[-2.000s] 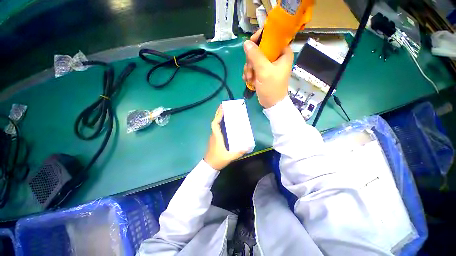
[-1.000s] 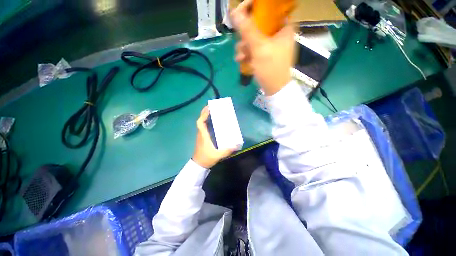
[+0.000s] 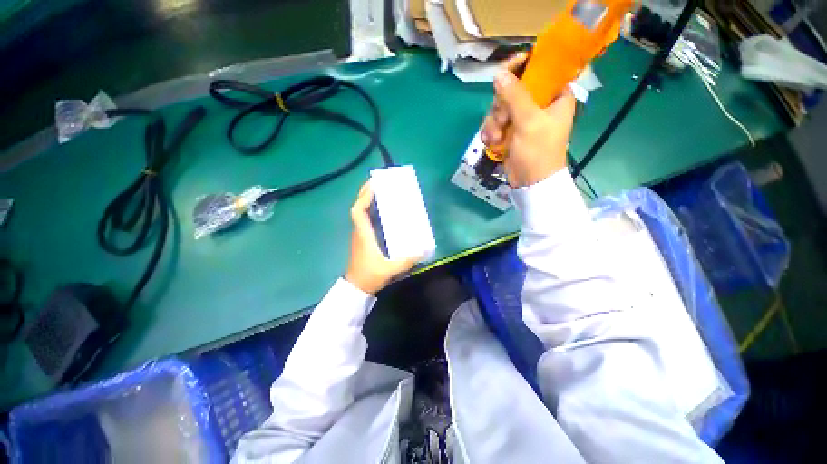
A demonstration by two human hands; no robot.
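My left hand holds a black housing with a white cover facing up, at the bench's near edge. Its black cord runs from the far end to a loop with a yellow tie and a bagged connector. My right hand grips the orange electric screwdriver, its dark tip pointing down at the white screw tray. The hand and screwdriver hide part of the tray. Whether the tip touches a screw cannot be told.
Another black housing and coiled cord lie left on the green bench. Lined blue crates stand at the near left and right. Cardboard lies behind. A black lead crosses the right side.
The screwdriver has moved right, away from the held housing, and its tip is now over the screw tray. The view has shifted, so bench items appear farther left. My left hand still holds the housing.
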